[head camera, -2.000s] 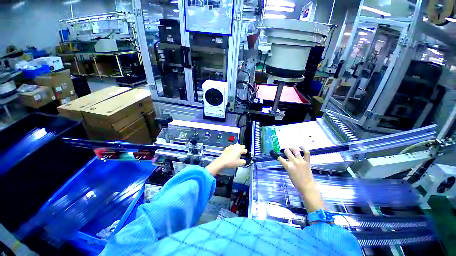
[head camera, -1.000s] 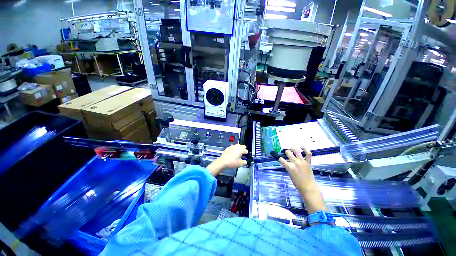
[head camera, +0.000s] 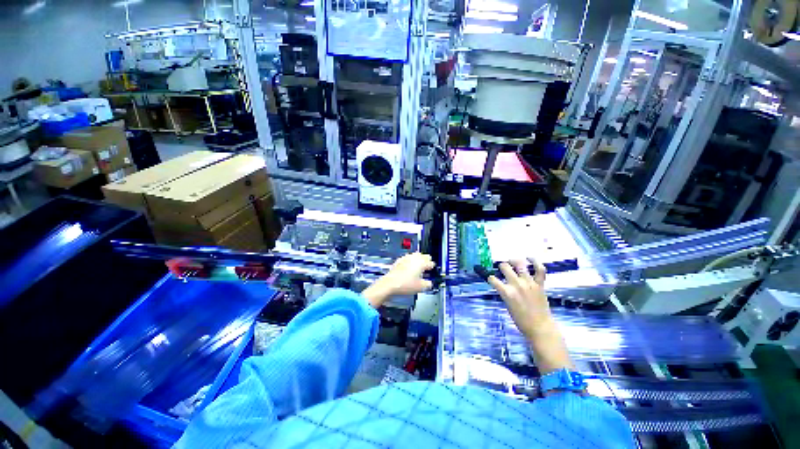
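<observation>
My left hand (head camera: 407, 277) is at the right end of the narrow feed track (head camera: 307, 263), fingers curled; whether it grips anything is hidden. My right hand (head camera: 524, 294) has bent fingers on a clear packing tube along the lower edge of the sloped white plate (head camera: 526, 238). A dark row of components (head camera: 557, 265) shows in the tube right of my fingers. The plate has a green strip (head camera: 479, 245) and comb-like edges. Shiny tubes lie on the tube rack (head camera: 614, 338) below my right hand.
A control box (head camera: 351, 235) with a red button is behind the track. At left are a blue bin (head camera: 175, 338) with clear tubes, black crates (head camera: 53, 307) and brown cartons (head camera: 197, 193). A white fan (head camera: 378, 175) and bowl feeder (head camera: 509, 96) stand behind.
The right end of the dark component row has shifted left toward my right hand, leaving clear tube beyond it. Both hands have stayed in nearly the same place.
</observation>
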